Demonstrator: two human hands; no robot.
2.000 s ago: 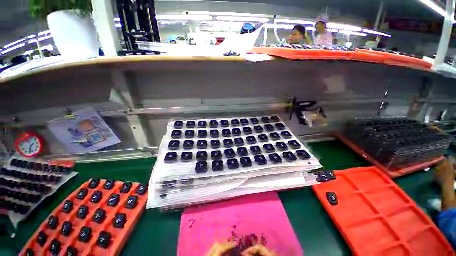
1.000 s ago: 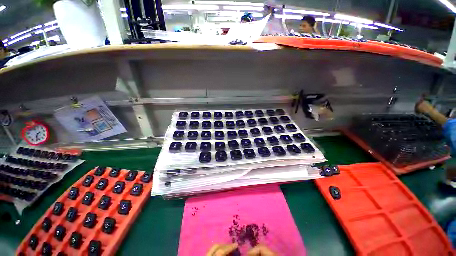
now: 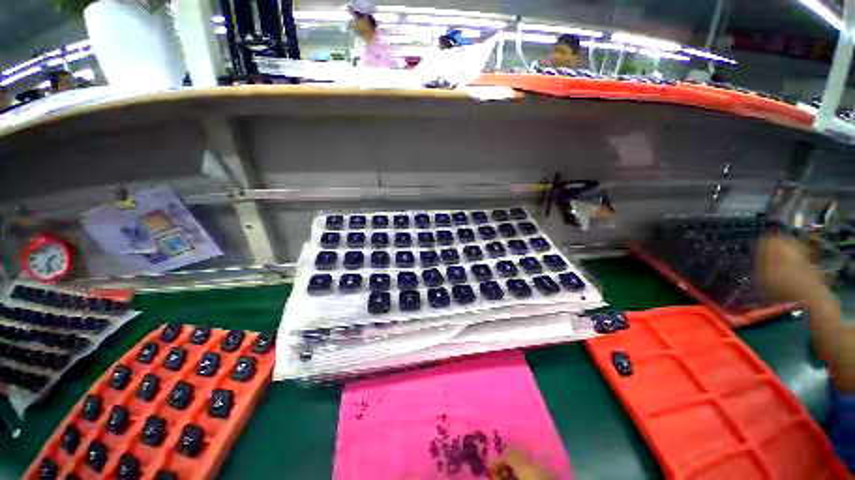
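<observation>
Small dark loose parts lie in a patch on the pink mat, with a few more near its upper left. My right hand is at the bottom edge, cut off, its blurred fingertips at the right side of the patch. Whether it pinches a part cannot be told. My left hand is out of the picture. Behind the mat, a stack of white blister trays holds rows of black housings.
A filled red tray stands left, a nearly empty red compartment tray right. Another person's arm reaches by the dark stacked trays. A shelf spans above; a red clock is left.
My left hand has left the picture at the bottom. My right hand has moved right and up to the loose parts. The other person's arm has moved left and down.
</observation>
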